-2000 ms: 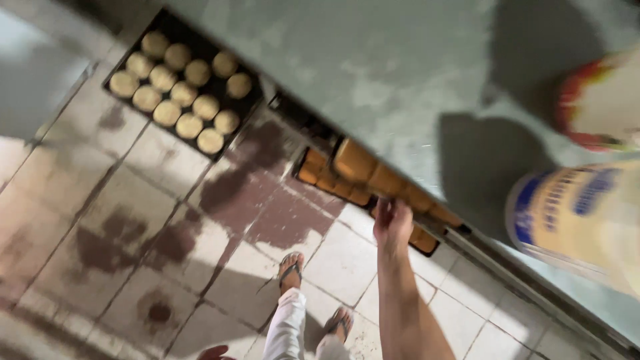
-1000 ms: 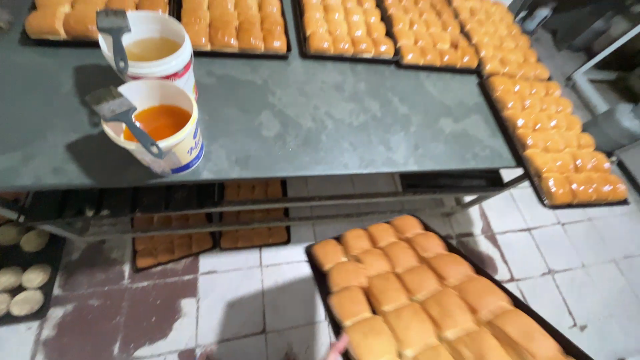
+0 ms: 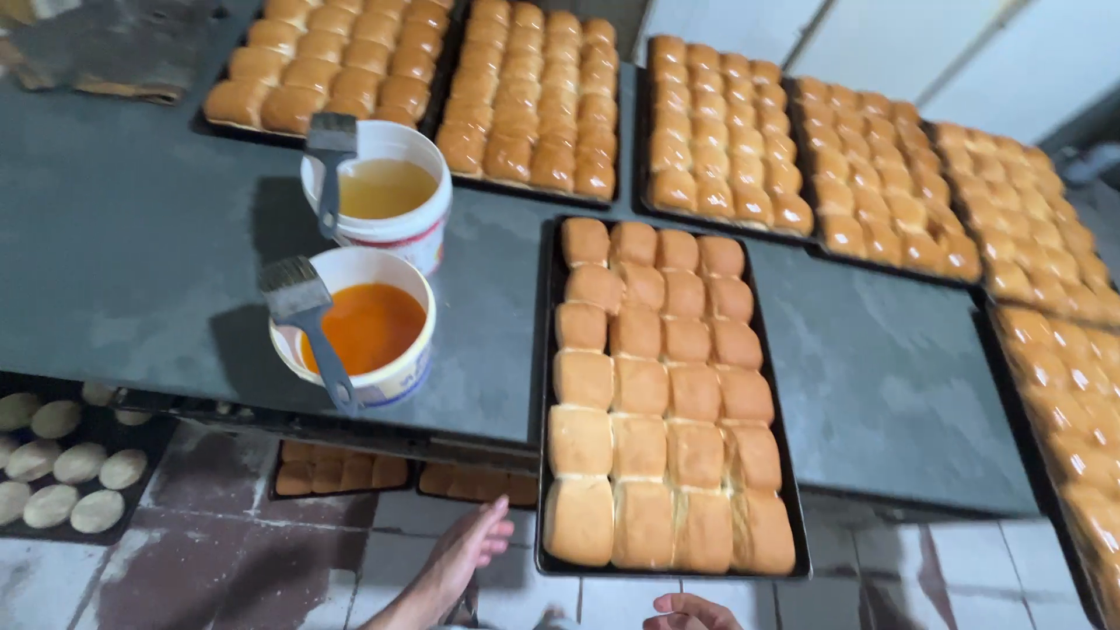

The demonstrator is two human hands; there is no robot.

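Note:
A black baking tray of matte, unglazed bread rolls rests on the table with its near end jutting past the edge. My left hand is beside the tray's lower left corner, fingers apart, holding nothing. Below the tray's near edge, my right hand shows only in part, its fingers curved and nothing seen in them. To the left stand a plastic tub of orange liquid with a paintbrush across its rim, and behind it a tub of yellowish liquid with another paintbrush.
Trays of shiny rolls line the back of the grey table; one more tray of glossy rolls lies at the right. Under the table are trays of browned rolls. A tray of pale dough rounds is at lower left above the tiled floor.
The tray of unglazed rolls, in front of the table one second ago, now rests on it. Both hands are off it. Two seconds ago a hand was at a tray under the table's edge.

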